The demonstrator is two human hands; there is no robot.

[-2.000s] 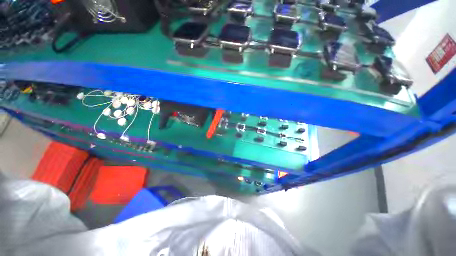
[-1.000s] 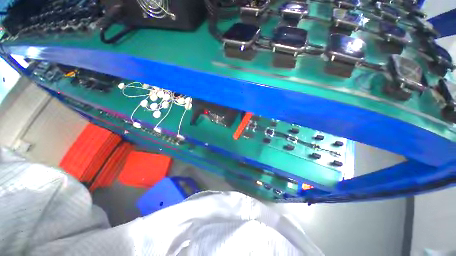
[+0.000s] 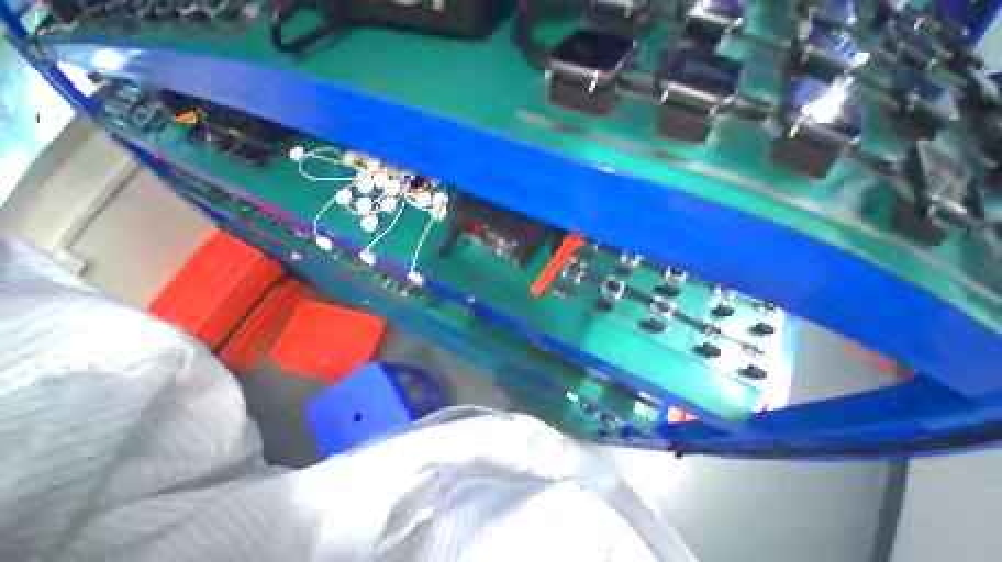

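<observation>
Neither of my hands is in view; only my white striped smock (image 3: 461, 494) shows along the bottom and left. Nearest in front is the blue shelf beam (image 3: 527, 187) of the rack. On the green shelf (image 3: 363, 60) above it, several smartwatch units (image 3: 699, 90) with dark screens sit on dark holders in rows at the upper right. One screen (image 3: 822, 104) shows a bright glare. The upper edge of the picture cuts off some of the rows.
A black power supply (image 3: 423, 13) is cut off at the top. The middle shelf holds white cables with round pucks (image 3: 374, 192), another black box (image 3: 500, 233), an orange-red strip (image 3: 557, 265) and small holders (image 3: 709, 349). Red-orange trays (image 3: 330, 338) and a blue stool (image 3: 360, 408) stand on the floor.
The view has swung, so the shelves, trays and stool now appear further right and the rack more tilted. The right-hand part of the smock has left the picture. No thing has visibly been moved.
</observation>
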